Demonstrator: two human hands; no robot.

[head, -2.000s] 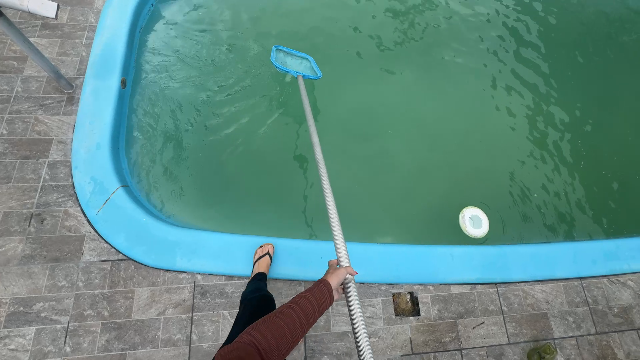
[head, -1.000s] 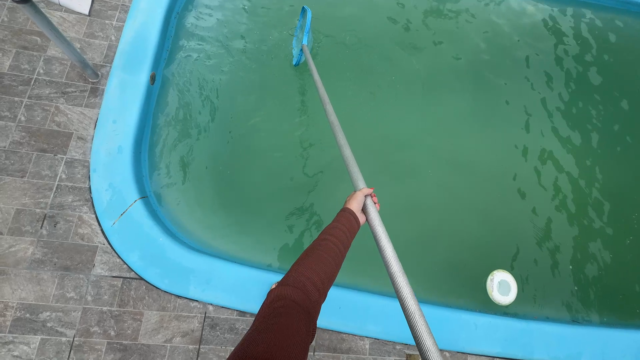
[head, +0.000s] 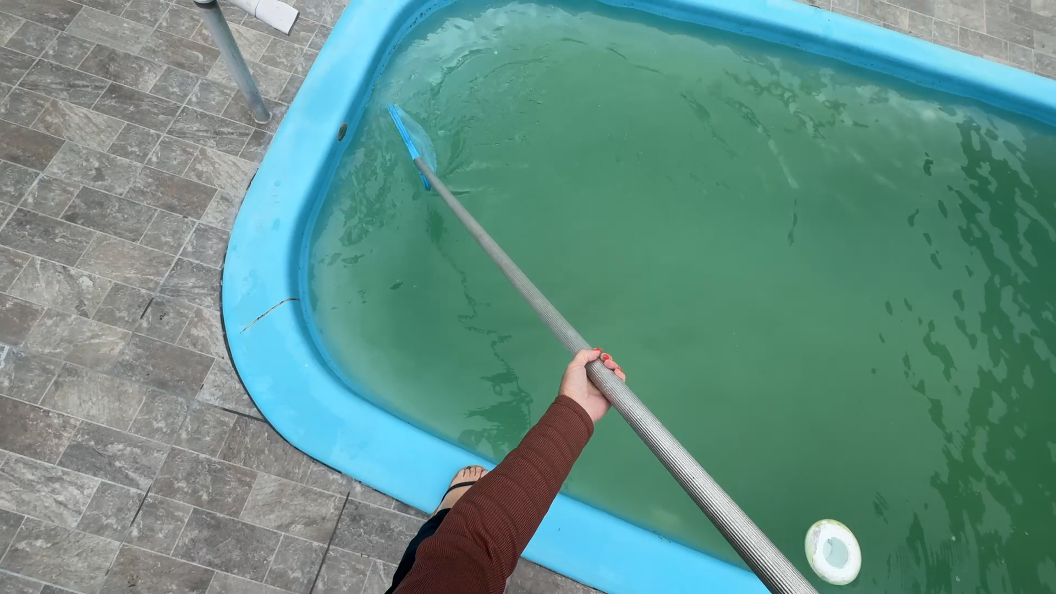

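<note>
My left hand (head: 591,381), in a brown ribbed sleeve, is closed around the grey metal pole (head: 660,437) of a pool skimmer. The pole runs from the bottom right up to the blue-framed skimmer net (head: 410,148), which is tilted on its edge at the surface of the green pool water (head: 660,247), near the pool's left wall. My right hand is out of view; the pole's near end is cut off by the bottom edge of the picture.
A blue pool rim (head: 272,272) with a crack curves round the corner. My sandalled foot (head: 464,483) is on it. A round white floater (head: 832,551) lies in the water near the rim. A metal post (head: 235,62) and a white pipe (head: 272,12) stand out on the grey tiles (head: 124,346).
The skimmer net has moved left, toward the pool's left wall, and down into the water's surface. My left hand has stayed on the pole throughout.
</note>
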